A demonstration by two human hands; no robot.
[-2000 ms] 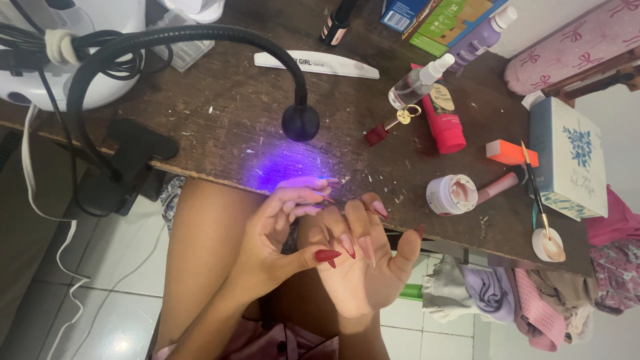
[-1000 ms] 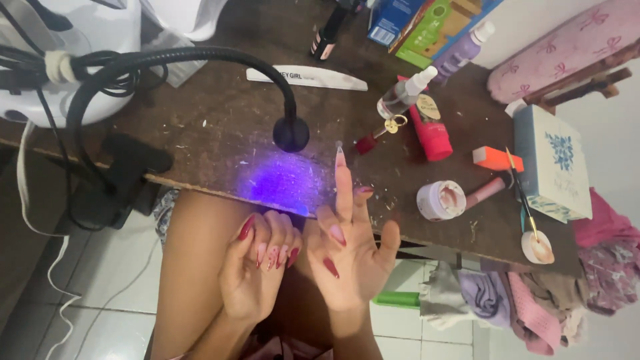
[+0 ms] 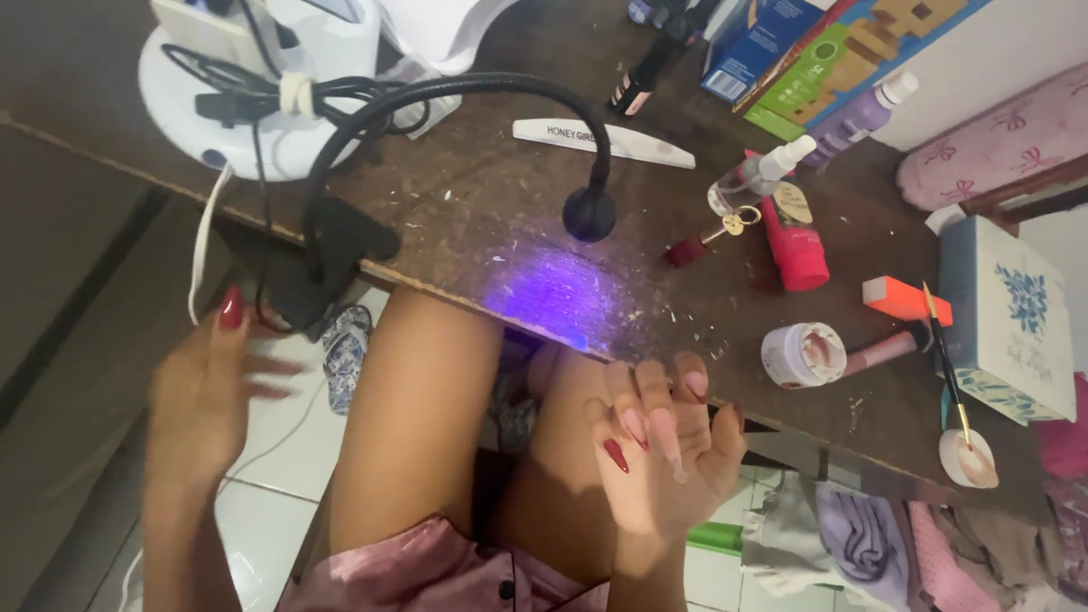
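My left hand, blurred, hangs off the desk's left front near the black clamp of the gooseneck lamp. It holds nothing, its fingers apart. My right hand is palm up at the desk's front edge, fingers curled loosely, nothing in it. Several of its nails are red; one long nail has a clear tip. Purple light from the lamp falls on the wood between the hands. Beyond lies a white nail file. Right of the light are a dark red polish applicator and an open jar.
A white device with coiled cables stands at the back left. At right are a spray bottle, a pink-red bottle, an orange buffer block, a brush across a small lid, and a floral box.
My left hand has moved away from beside my right hand, leftward to near the lamp clamp. The raised finger of my right hand has curled down.
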